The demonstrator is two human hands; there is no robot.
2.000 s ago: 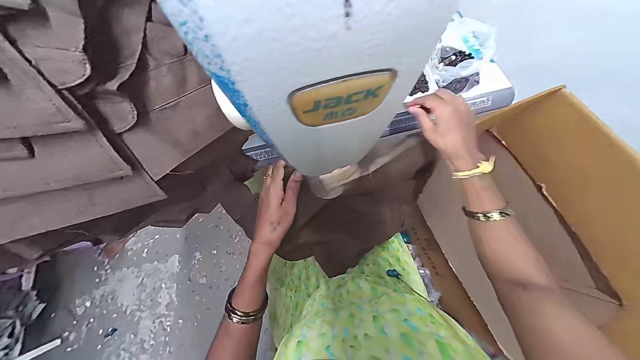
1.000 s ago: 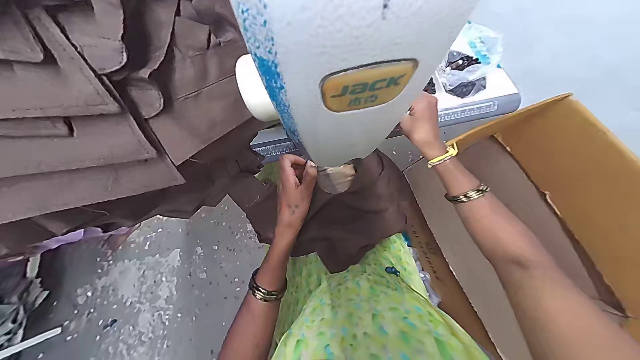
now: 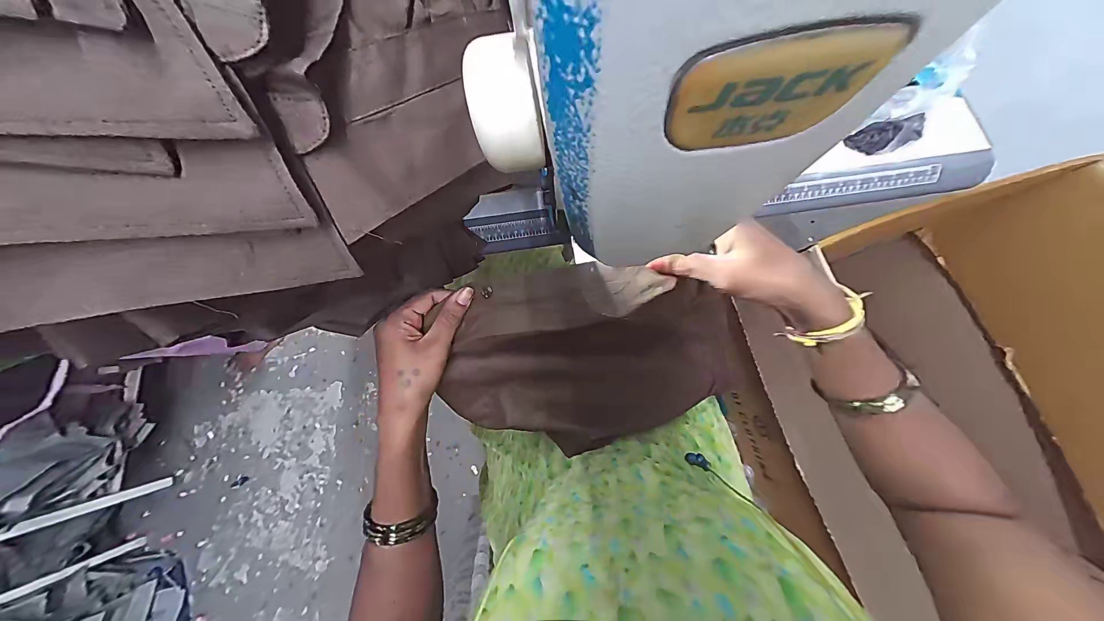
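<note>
A brown fabric piece (image 3: pixel 578 362) hangs stretched between my hands in front of a Jack machine head (image 3: pixel 655 190), above my lap. My left hand (image 3: pixel 418 345) pinches its left upper edge between thumb and fingers, beside a small round button or snap (image 3: pixel 486 292). At the lower tip of the machine, my right hand (image 3: pixel 755 267) holds the fabric's right upper edge with thumb and finger. A clear guard (image 3: pixel 625 289) at the machine's tip overlaps the cloth. The machine's working point is hidden behind its head.
Stacked brown garment pieces (image 3: pixel 155 190) fill the upper left. An open cardboard box (image 3: pixel 1018 250) stands at the right, beneath my right forearm. Behind it, a plastic bag and dark small items (image 3: pixel 884 134) rest on the machine table. Dark cloth bundles (image 3: pixel 69 483) lie at lower left.
My right hand has come from the table's far side to the fabric's edge by the machine tip. The bunched fabric is now spread between both hands, with my left hand farther left of the tip.
</note>
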